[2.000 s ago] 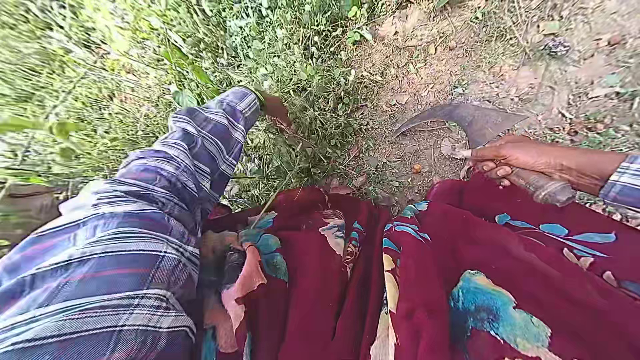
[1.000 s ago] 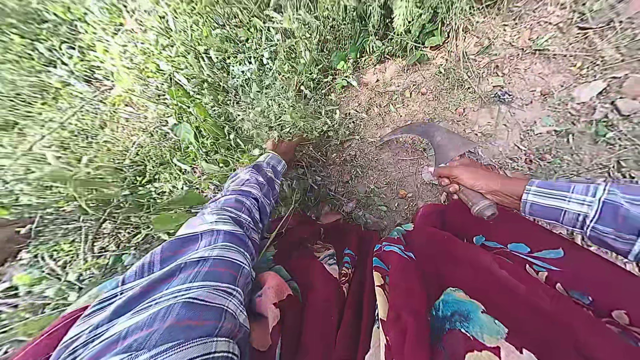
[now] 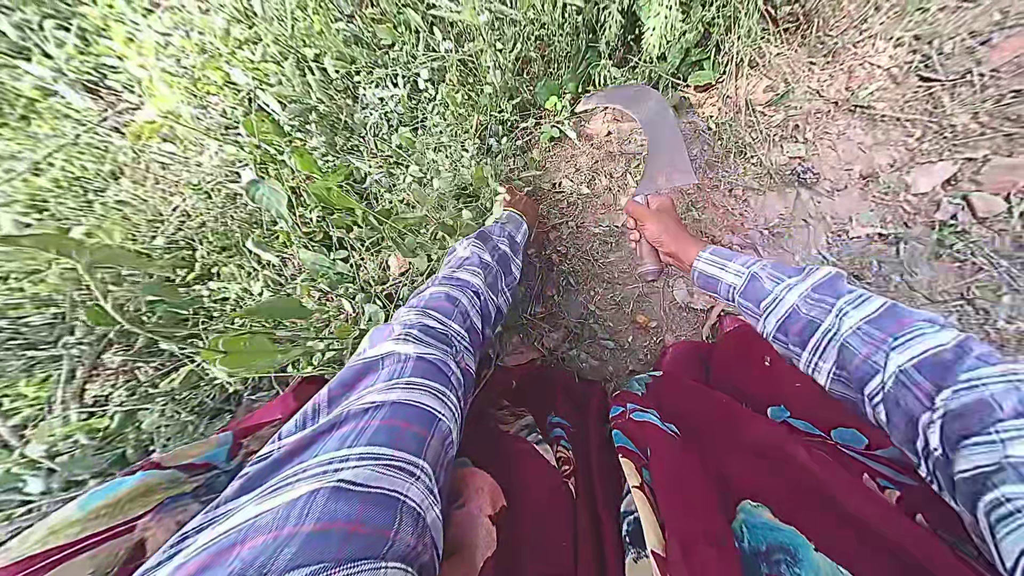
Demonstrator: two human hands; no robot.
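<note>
My right hand (image 3: 662, 230) is closed around the wooden handle of a sickle (image 3: 668, 148). Its broad, curved metal blade points up and away, with the tip hooking left toward the weeds. My left hand (image 3: 522, 206) reaches down to the edge of the green weeds (image 3: 448, 176), left of and below the blade. Leaves and the sleeve cover part of that hand, so its fingers and anything between them cannot be made out. The blade and my left hand are apart.
Dense grass and leafy plants (image 3: 272, 192) cover the left and the top. Bare soil with dry litter (image 3: 592, 304) lies between my hands. Flat stones (image 3: 932, 176) are at the right. A maroon floral cloth (image 3: 720, 448) drapes over my lap.
My right hand has moved the sickle forward, and its blade has turned from pointing left to pointing forward. My left hand stays among the weeds. The view has shifted.
</note>
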